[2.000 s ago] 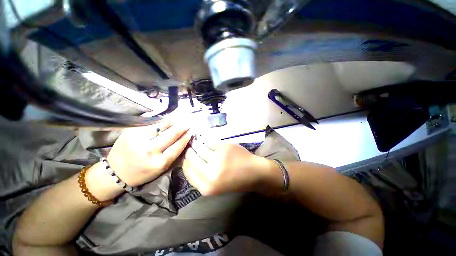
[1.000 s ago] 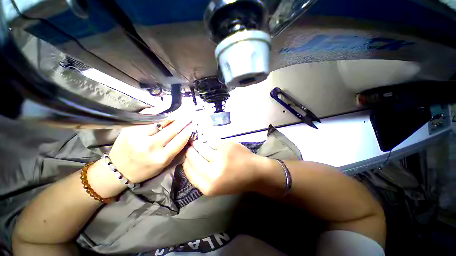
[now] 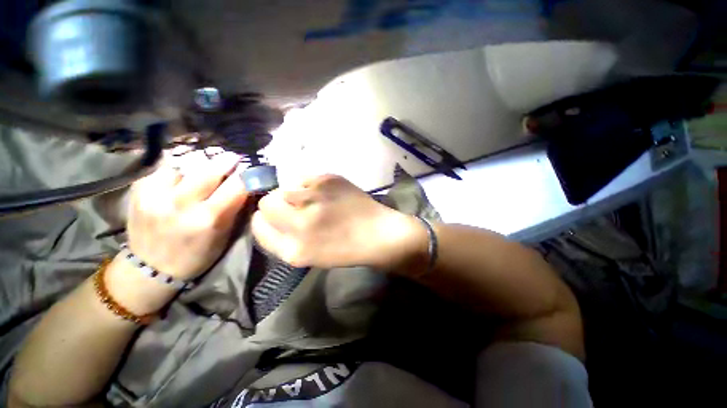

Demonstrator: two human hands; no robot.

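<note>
My left hand (image 3: 185,215) is at the left under the machine head, its fingertips pinching the edge of the grey-taupe shell fabric (image 3: 203,331) close to the needle area. My right hand (image 3: 323,223) is beside it, fingers curled on the same fabric. The exact grip is hidden by glare and by the tension knob (image 3: 260,179). A dark ribbed band (image 3: 275,287) shows below and between my hands. Shell fabric spreads in crumpled folds over the left side and my lap. A lettered dark strip (image 3: 307,386) lies at the bottom.
Dark thread snips (image 3: 422,148) lie on the machine bed (image 3: 446,96) right of the needle area. A black flat object (image 3: 586,155) sits at the right end of the white table (image 3: 498,195). A large grey knob (image 3: 88,56) is at upper left, above my left hand.
The camera view has shifted, so the machine, hands and snips sit further left. My right hand has turned slightly and its fingers are more curled. The large knob is now at upper left.
</note>
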